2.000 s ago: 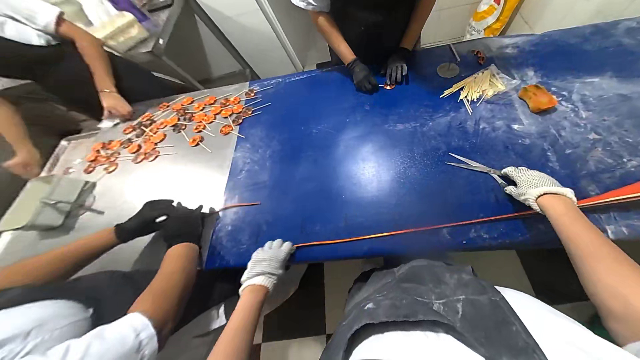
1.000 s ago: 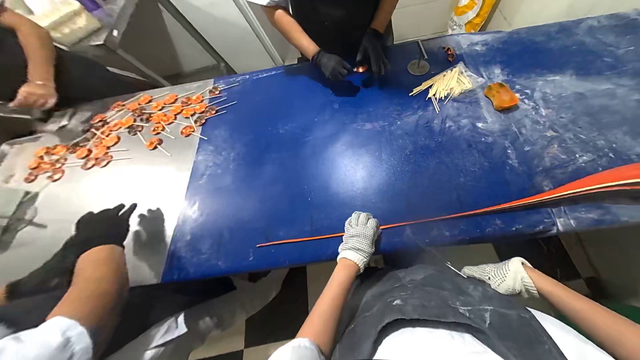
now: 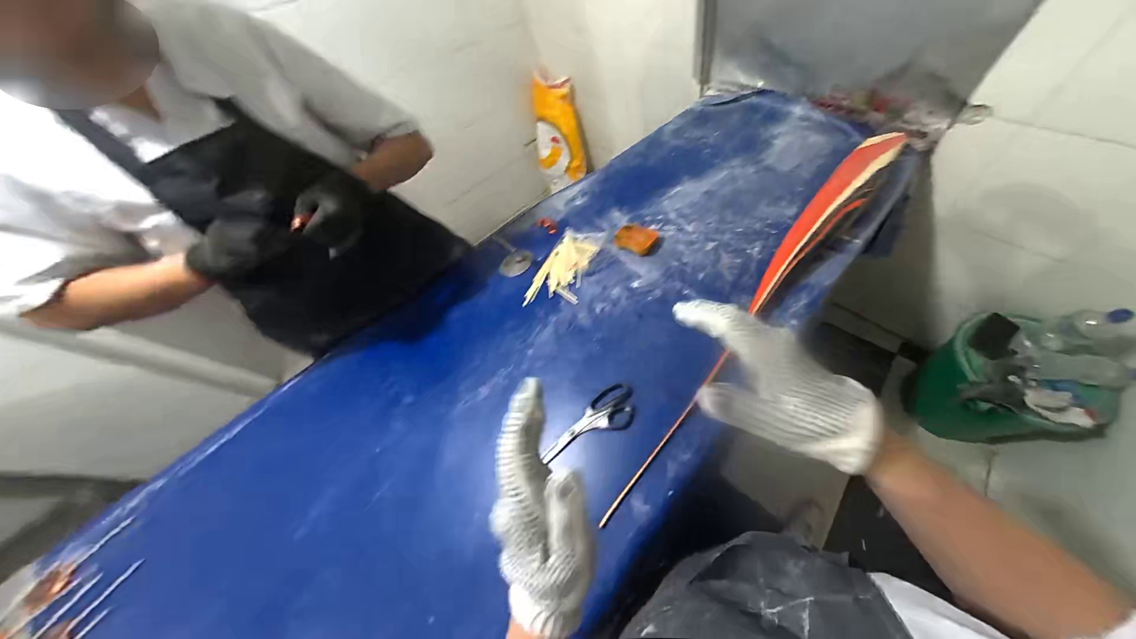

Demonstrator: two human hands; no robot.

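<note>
A striped red, cream and dark candy mass lies along the right part of the blue table and narrows to a thin rope. My right hand, in a white knit glove, is over the rope with thumb and fingers apart; whether it touches is unclear. My left hand, gloved alike, is raised left of the rope's thin end, fingers upright, holding nothing. Scissors with dark handles lie on the table between my hands, their tips partly hidden behind my left hand.
Across the blue table a person in black gloves holds a small reddish piece. White sticks, a metal disc and an orange-brown lump lie near the far edge. Lollipops sit bottom left; a green waste bin stands right.
The view has swung strongly right. My left hand, on the rope one second ago, is now raised off it. My right hand has moved from near the apron to over the rope.
</note>
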